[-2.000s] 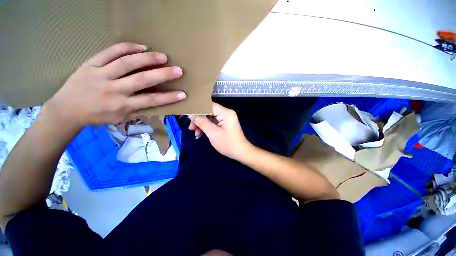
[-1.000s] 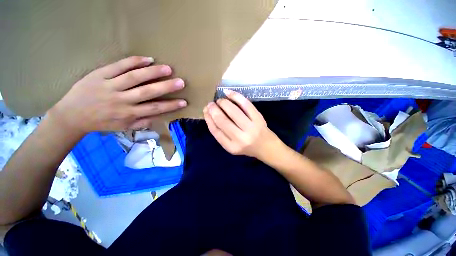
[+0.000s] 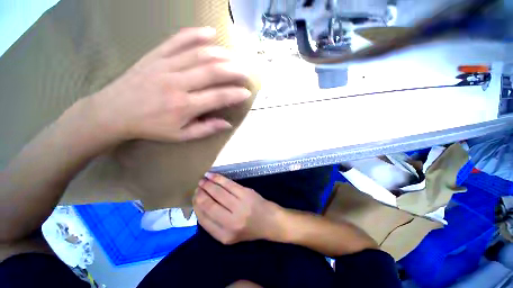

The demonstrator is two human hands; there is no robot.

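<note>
A large tan ribbed garment panel covers the left of the white machine table and hangs over its front edge. My left hand lies palm down on it with the fingers a little spread; its thumb is not visible. My right hand is at the panel's lower right edge, just below the table edge, with fingers closed at the cloth; the fingertip contact is partly hidden. The sewing machine's presser foot area is at the top, right of the panel, blurred and brightly lit.
A ruler strip runs along the table's front edge. An orange-handled tool and black snips lie on the table at right. Tan pieces and white pieces are heaped at lower right over a blue bin. Another blue bin is at lower left.
The view has shifted up, showing the machine head. The panel now slants and sags at its lower edge. My right hand has moved from the ruler strip to the panel's edge.
</note>
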